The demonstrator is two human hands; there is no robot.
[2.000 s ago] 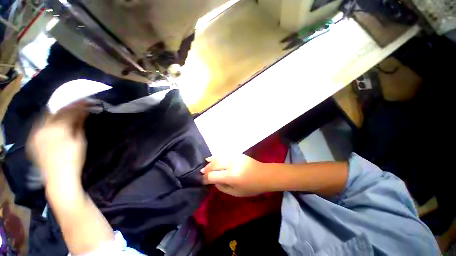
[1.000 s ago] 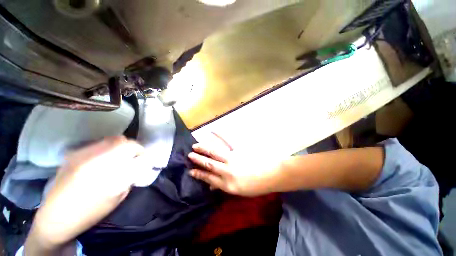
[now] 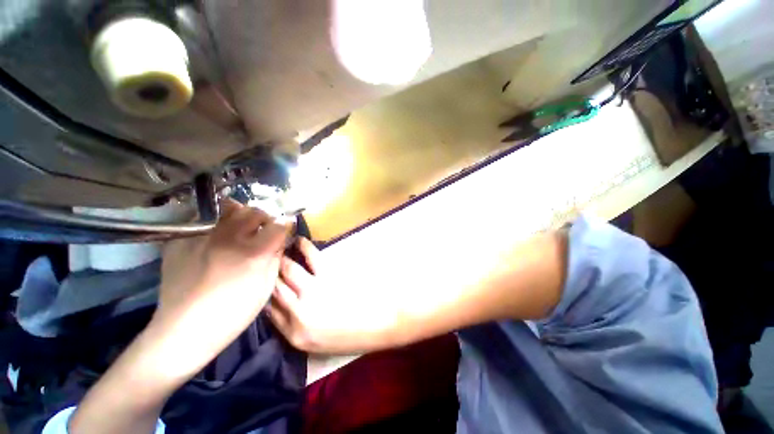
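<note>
The dark garment [image 3: 238, 381] hangs over the front of the machine table, below and between my hands. A pale contrast panel [image 3: 110, 257] shows left of my left hand. My left hand [image 3: 222, 267] is at the needle area with its fingers on the cloth, close under the machine head. My right hand [image 3: 318, 305] lies beside it, its fingertips holding the dark cloth edge near the bright lamp spot. The presser foot area [image 3: 267, 195] is partly hidden by my left fingers and glare.
The machine head [image 3: 272, 68] with a cream knob [image 3: 143, 68] spans the top. Green-handled snips [image 3: 564, 114] lie on the yellowish machine bed [image 3: 424, 136]. The pale table strip with a printed ruler runs to the right. Dark cloth lies at far right.
Both hands have moved in to the needle area, the left up and right, the right leftward. The pale panel is now mostly covered. The view has shifted closer to the machine head.
</note>
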